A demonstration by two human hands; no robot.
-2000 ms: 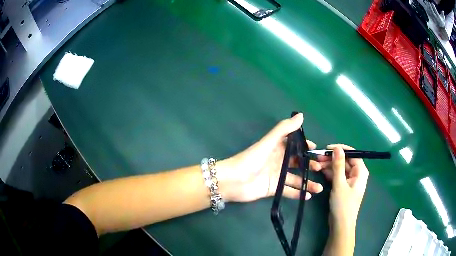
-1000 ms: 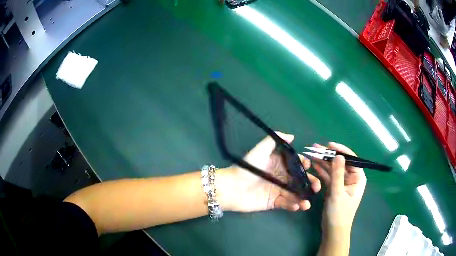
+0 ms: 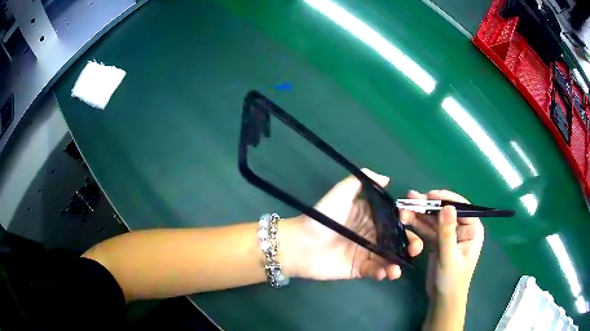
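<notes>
A black phone middle frame with a large open window lies tilted across my left hand. My bare left hand holds it at its solid end, palm up, with the thumb at the upper edge. The other end points up and left over the mat. My bare right hand grips black-handled tweezers between thumb and fingers. Their silver points reach the edge of the frame's solid end; whether they touch it, or hold any small part, I cannot tell.
A white wipe lies at the upper left on the green mat. A grey metal machine base stands upper left. A red tray with black parts is at the upper right. A white ridged tray is at the lower right.
The frame has turned from near upright so its open end points up-left, and my left hand has shifted its hold. The tweezers' points, spread apart one second ago, now look closer together at the frame.
</notes>
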